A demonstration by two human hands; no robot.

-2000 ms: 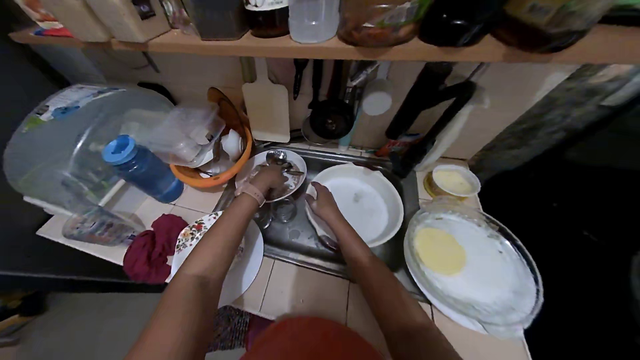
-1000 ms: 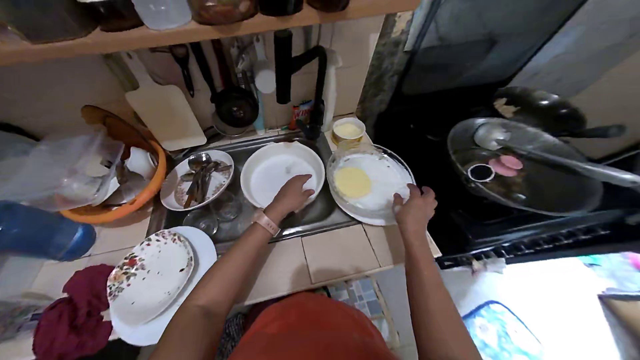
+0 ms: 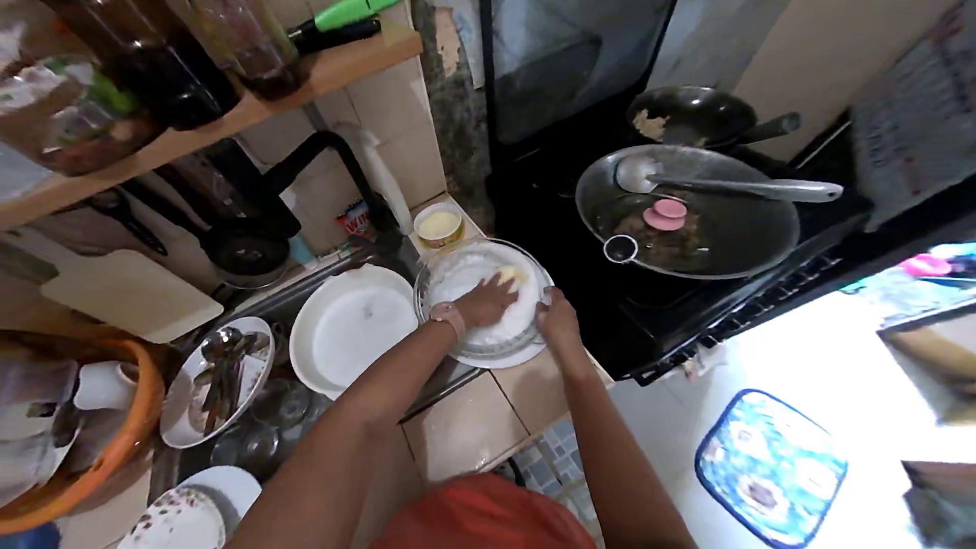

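My left hand [image 3: 488,303] presses down inside a clear glass dish [image 3: 457,347] of white suds, its fingers over a yellow sponge [image 3: 512,276]. At the dish's right rim is my right hand [image 3: 557,314], with its fingers curled on the edge. A white plate [image 3: 526,357] lies beneath the glass dish. Just left of it, in the sink, is a white round basin [image 3: 354,324]. Farther left an oval white dish [image 3: 179,415] holds spoons and other cutlery, beside clear glasses [image 3: 255,442]. A small tub [image 3: 439,224] with pale yellow contents stands behind the glass dish.
On the black stove at right are a large wok [image 3: 747,229] with a ladle [image 3: 732,187] and a smaller pan [image 3: 690,114]. A black faucet [image 3: 335,141] arches over the sink. An orange basin [image 3: 137,427] stands left; a wooden shelf [image 3: 343,72] with jars overhangs.
My left hand has moved from the white round basin into the glass dish, onto the sponge. My right hand remains at the glass dish's right rim. The view has swung right.
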